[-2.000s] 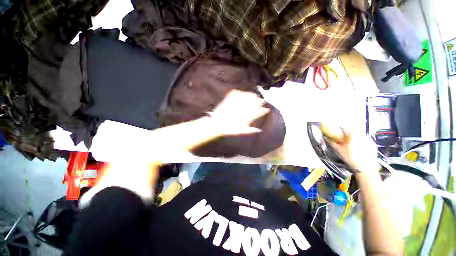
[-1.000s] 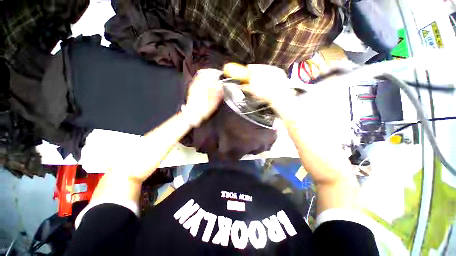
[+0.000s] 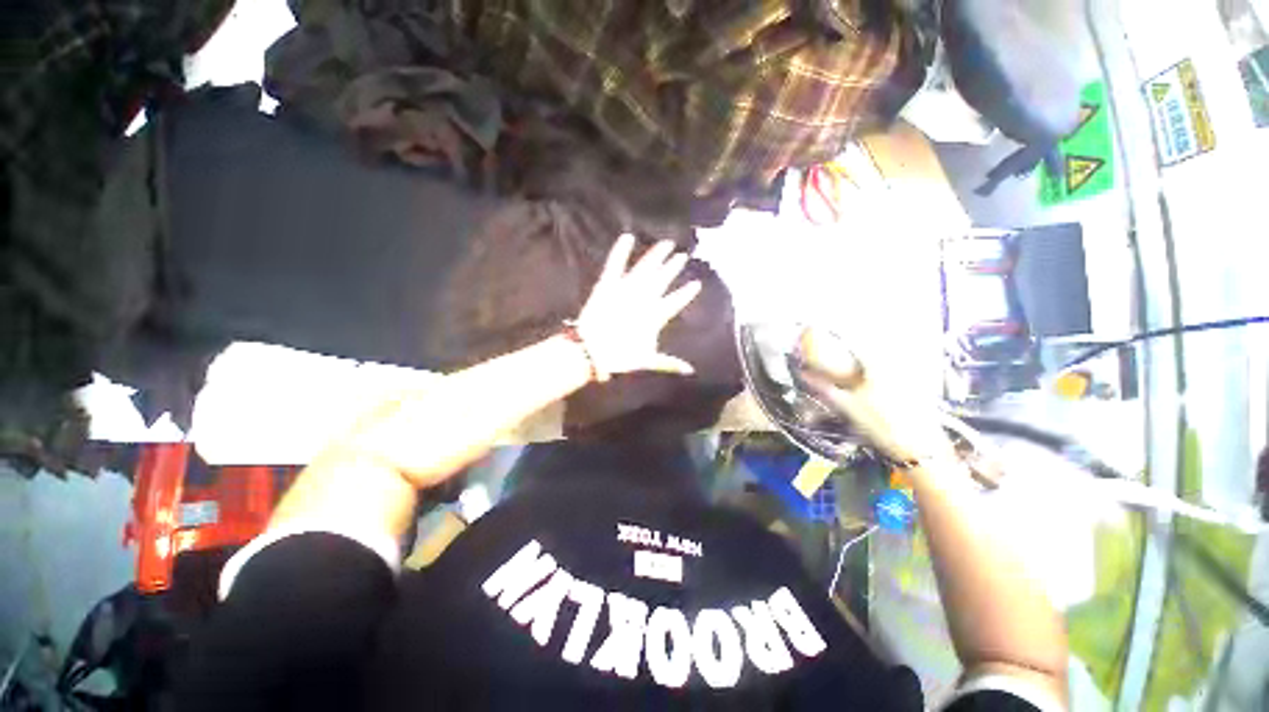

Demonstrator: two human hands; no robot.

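Note:
The brown garment piece [image 3: 522, 271] lies over the rounded right part of the dark padded board [image 3: 299, 230]. My left hand [image 3: 640, 309] is spread on the brown cloth with its fingers apart. The steam iron [image 3: 782, 376] is at the right end of the board, beside the cloth. My right hand [image 3: 849, 390] is closed around its handle. The iron's pressing face is not visible, and the glare on the white table hides part of its outline.
A plaid garment pile [image 3: 682, 70] lies beyond the board. Red-handled scissors [image 3: 818, 195] lie near it. A boxy iron rest [image 3: 985, 299] stands at right, with hose and cable near my right wrist. A red stool [image 3: 164, 522] stands at lower left.
The iron has moved right, off the brown cloth, in my right hand. My left hand has left the iron's side and opened flat on the cloth, which now lies flatter.

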